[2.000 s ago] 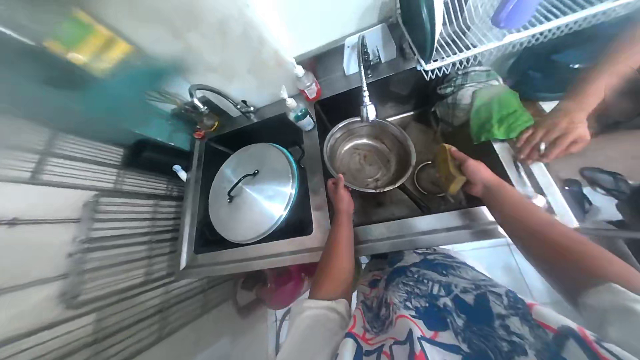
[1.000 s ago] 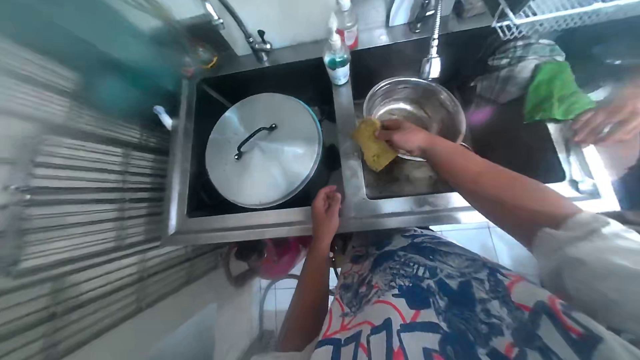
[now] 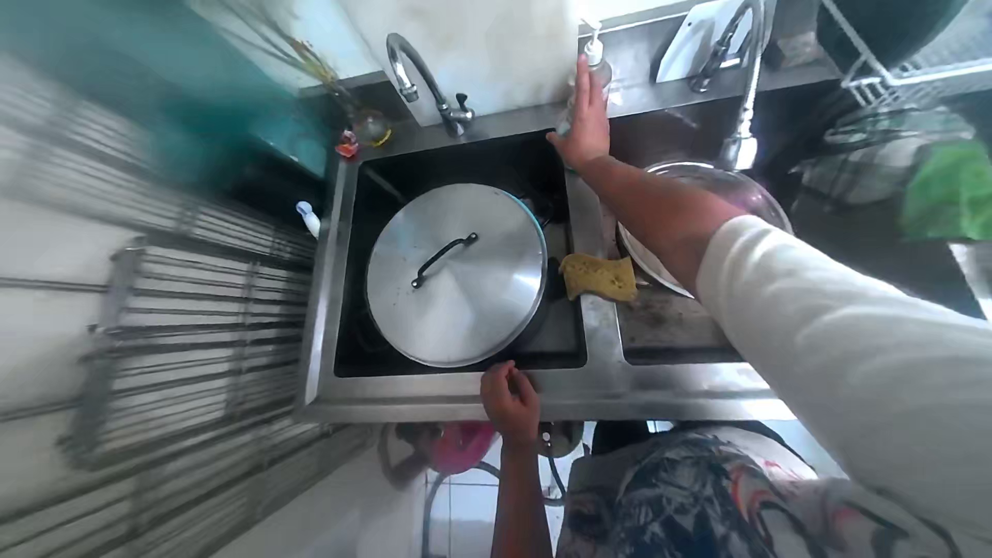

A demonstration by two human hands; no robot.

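My right hand (image 3: 585, 124) reaches to the back of the sink, its fingers extended at a pump bottle (image 3: 597, 62); whether it grips the bottle is unclear. My left hand (image 3: 511, 399) rests at the front steel rim with curled fingers, and nothing shows in it. A yellow sponge (image 3: 598, 277) lies across the divider between the two basins. A large pot with a round metal lid (image 3: 465, 310) fills much of the left basin. In the right basin a metal bowl (image 3: 744, 194) sits beneath the faucet (image 3: 745, 116), partly hidden by my right forearm.
Another faucet (image 3: 422, 74) stands behind the left basin. A green cloth (image 3: 949, 190) lies at the right, below a white dish rack (image 3: 914, 74). A white cutting board (image 3: 697, 43) leans at the back. A metal rack (image 3: 194, 310) is at the left.
My right hand has let go of the yellow sponge, which now lies on the divider, and has moved to the pump bottle at the back. The other person's hand at the right is out of view.
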